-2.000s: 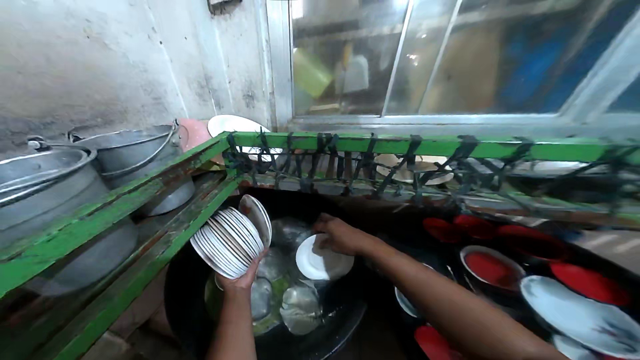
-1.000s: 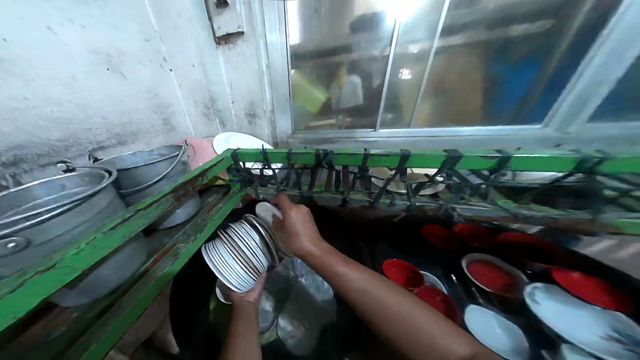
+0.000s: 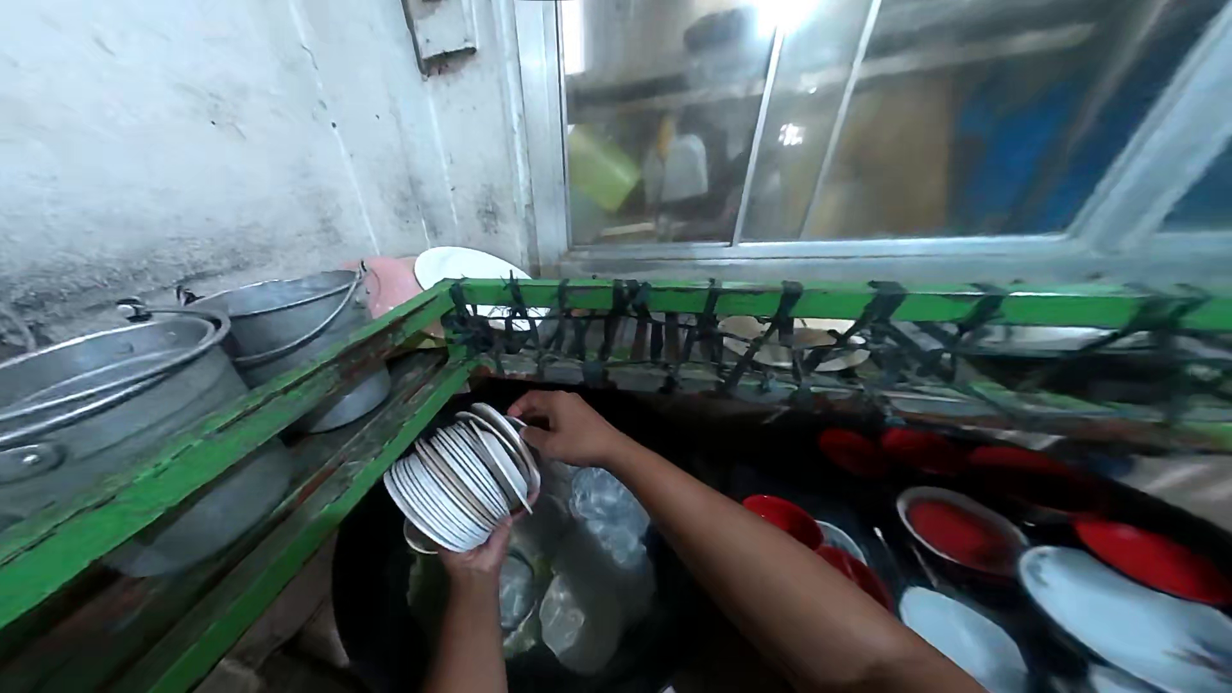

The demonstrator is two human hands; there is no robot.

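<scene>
My left hand [image 3: 481, 553] holds a stack of small white plates [image 3: 452, 481] tilted on edge, gripping it from below. At the stack's upper right end, my right hand [image 3: 568, 428] has its fingers at the rim of the outermost plates, thumb and forefinger closed on an edge. Beneath both hands lies a round dark tub [image 3: 361, 597] with water, where clear glass-like vessels [image 3: 608, 505] and a rim of another dish sit partly under the surface. My left palm is mostly hidden behind the plates.
Green-painted rails [image 3: 241, 423] run along the left and back, the back one wrapped with dark strips. Metal buckets [image 3: 106, 385] stand at left. Red bowls [image 3: 784, 520] and white oval plates [image 3: 1126, 606] lie at right. A window is behind.
My right hand has moved left from over the tub, bringing a white plate to the stack. My left hand still holds the stack.
</scene>
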